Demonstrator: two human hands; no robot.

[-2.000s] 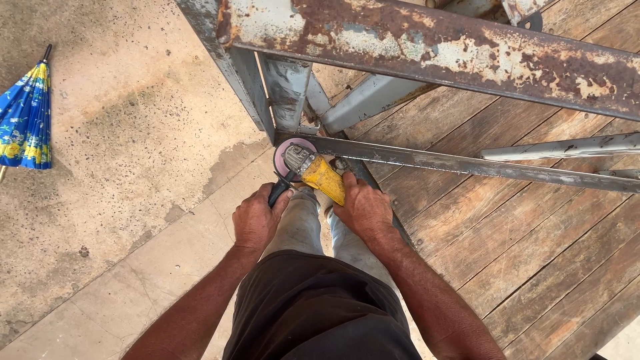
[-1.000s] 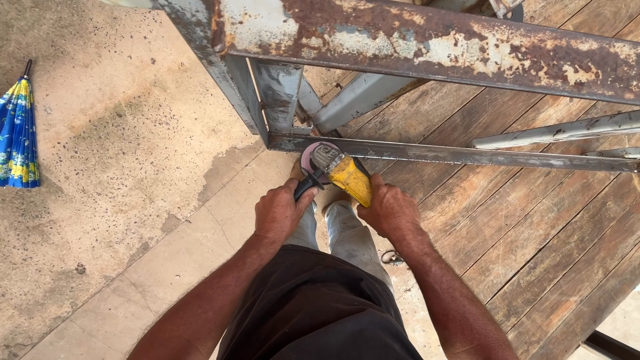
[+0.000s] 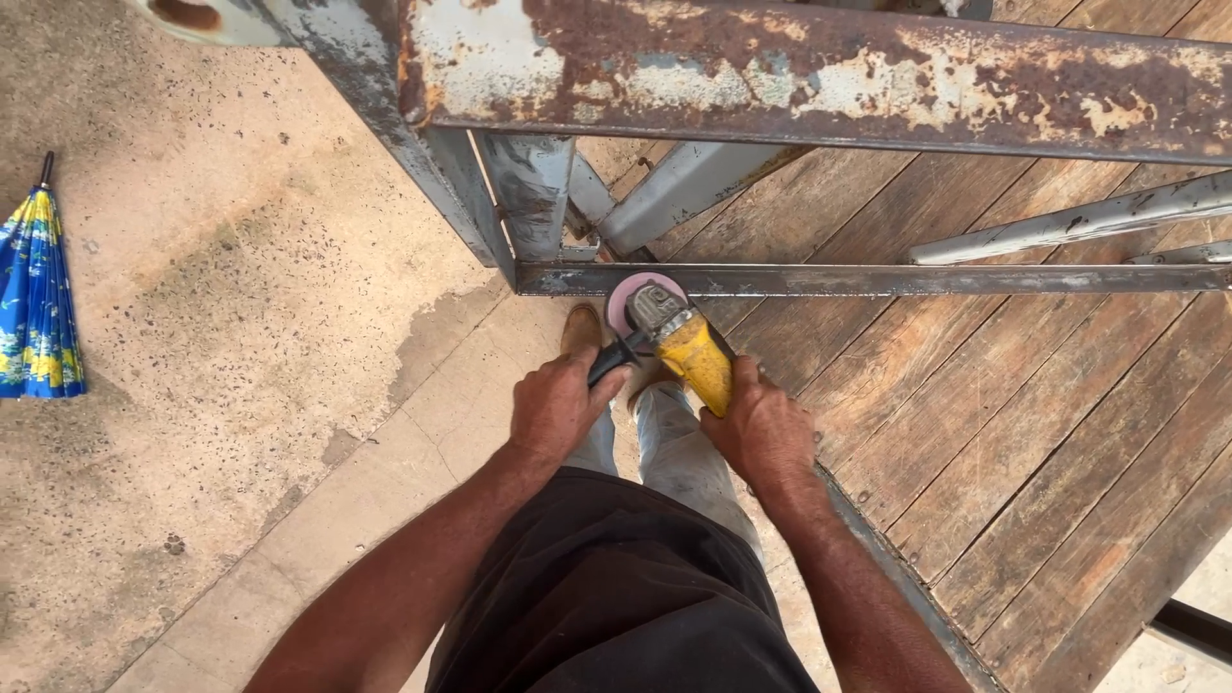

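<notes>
My left hand (image 3: 556, 404) is closed around the black side handle of a yellow angle grinder (image 3: 695, 358). The rear of the grinder's body is gripped in my right hand (image 3: 765, 423). A pinkish disc (image 3: 630, 294) on its grey gear head lies at the near edge of a narrow steel angle bar (image 3: 789, 280); whether it touches the bar cannot be told. Beyond that bar, a wider rusty steel beam (image 3: 770, 77) with flaking pale paint crosses the top of the view. A grey steel upright (image 3: 525, 197) stands at the left end of the bar.
Wooden planks (image 3: 1039, 433) with a dark metal edge fill the right side. Loose-looking grey metal bars (image 3: 1068, 219) lie over them. A folded blue and yellow umbrella (image 3: 40, 298) lies on the concrete floor (image 3: 241, 289) at the far left. My boots stand just below the bar.
Both hands still hold the grinder. Its disc, over the corner of the bar and upright two seconds ago, is now farther right along the bar. The view has shifted a little.
</notes>
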